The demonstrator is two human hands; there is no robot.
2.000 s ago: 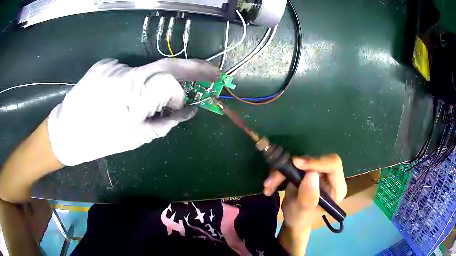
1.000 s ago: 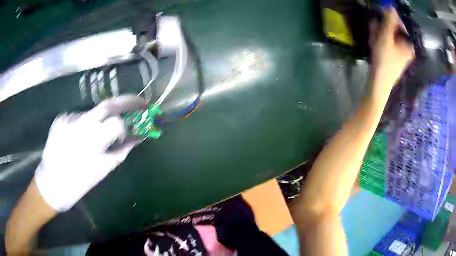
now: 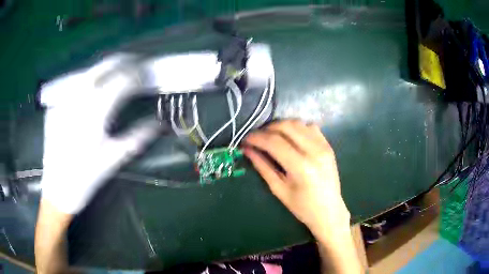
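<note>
The green circuit board [image 3: 221,164] lies on the dark green mat, joined by white lead wires [image 3: 235,115] to the long silvery-white appliance body [image 3: 185,72] above it. My left hand [image 3: 99,128], in a white glove and blurred, is over the left part of the body, thumb and fingers apart; whether it grips the body is unclear. My bare right hand [image 3: 295,166] is at the board's right edge, thumb and index fingertips close together there. What lies between those fingertips is hidden. A row of sleeved terminals [image 3: 178,107] lies below the body.
A black soldering iron stand with a yellow sponge [image 3: 431,65] is at the upper right, with a blue-handled thing [image 3: 477,51] beside it. Black cords [image 3: 465,144] hang at the right edge, above green and blue crates [image 3: 477,214]. A thin strand lies left of the board.
The soldering iron has left my right hand, which went to the stand and came back to the board. My left hand has let go of the board and moved up to the body.
</note>
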